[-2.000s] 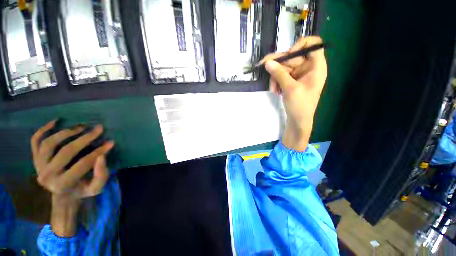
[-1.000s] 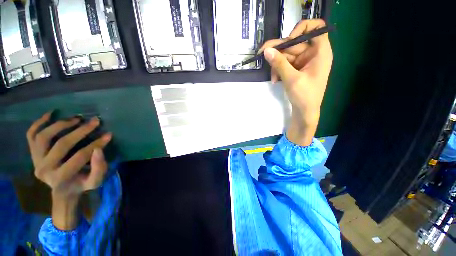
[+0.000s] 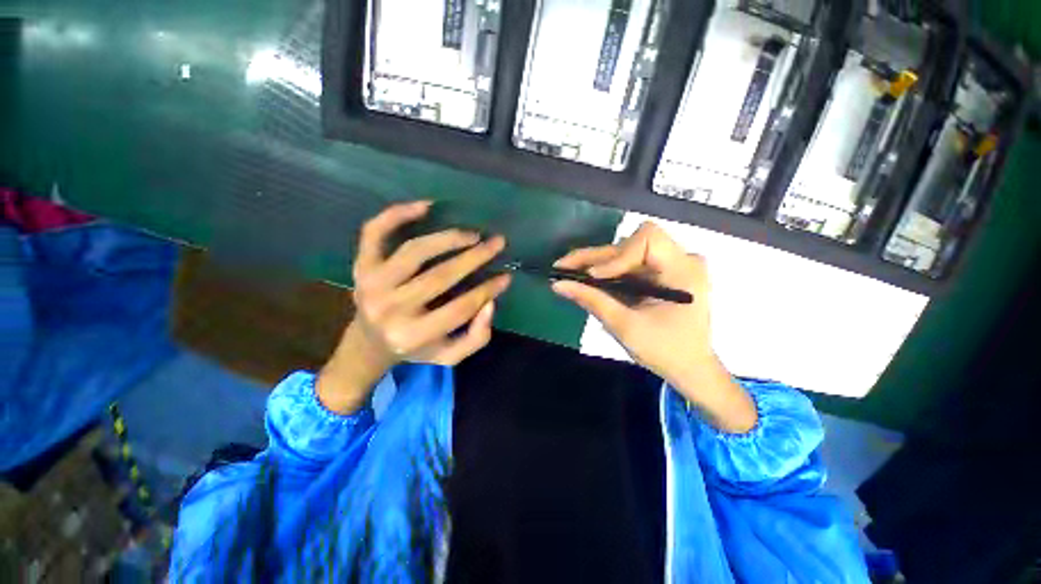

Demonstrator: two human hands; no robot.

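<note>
My right hand (image 3: 656, 299) holds the thin black tweezers (image 3: 628, 285) like a pen, their tip pointing left at my left hand's fingertips. My left hand (image 3: 422, 291) is half curled with fingers apart; whether a tiny piece sits at its fingertips cannot be told. The black foam tray (image 3: 571, 188) lies beyond both hands, with silver-grey phone assemblies (image 3: 582, 86) in its pockets. The white sheet (image 3: 788, 308) lies in front of the tray, partly under my right hand.
The green bench mat (image 3: 148, 126) stretches left, with shiny glare and a tiny white speck on it. Blue cloth (image 3: 80, 331) and a brown surface (image 3: 257, 325) show beyond the bench edge at left. A dark area lies at the far right.
The view has swung left. My right hand has left the phone assembly and brought the tweezers to my left hand, so the hands are now close together over the mat.
</note>
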